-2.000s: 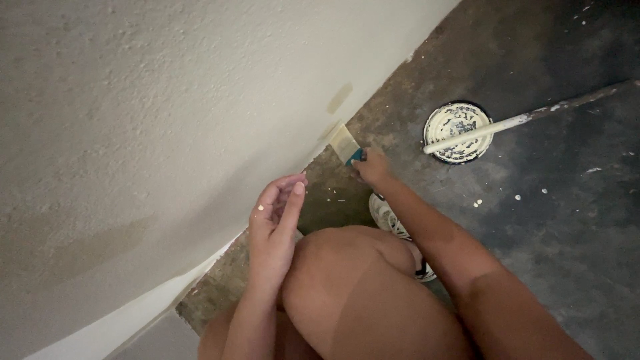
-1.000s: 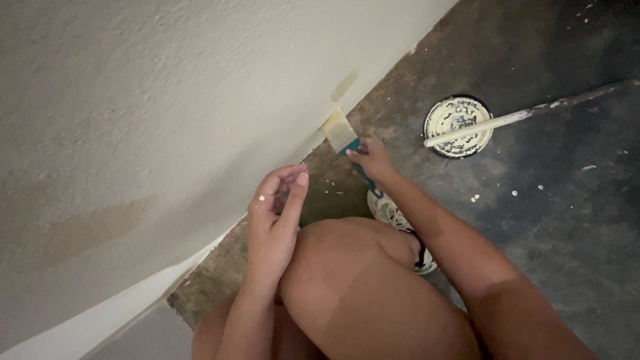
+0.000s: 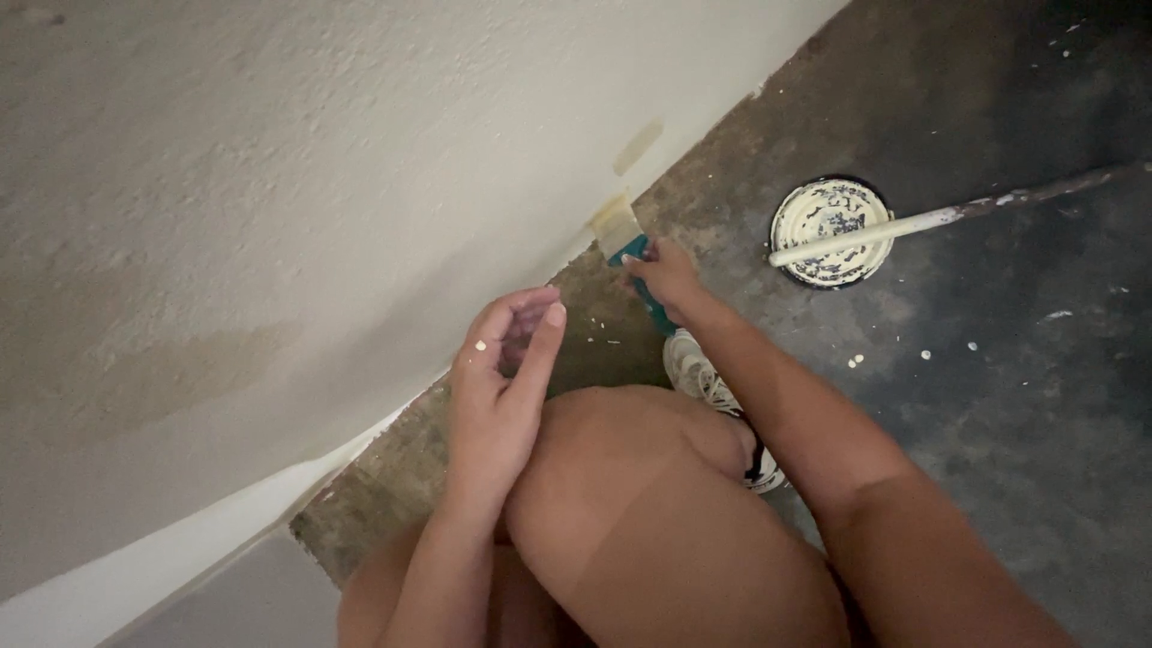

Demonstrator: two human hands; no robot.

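My right hand (image 3: 664, 277) grips a paintbrush (image 3: 623, 232) with a teal handle and a pale metal band. Its cream-coloured bristles touch the foot of the off-white wall (image 3: 405, 162), right where it meets the floor. My left hand (image 3: 511, 355) is raised beside my knee with its fingers curled and apart, and nothing shows in it. A small spot of cream paint marks that hand near a knuckle. Above the brush, a short beige patch (image 3: 638, 147) shows on the wall.
On the dark, paint-spotted floor (image 3: 1017, 432) at the right is a round paint-crusted lid or container (image 3: 823, 216). A long stick (image 3: 909, 223), coated in cream paint at one end, lies across it. My shoe (image 3: 697, 373) is just below the brush handle.
The brush has shifted slightly along the foot of the wall and its angle has changed, with more of the teal handle showing than two seconds ago. My left hand stays near my knee.
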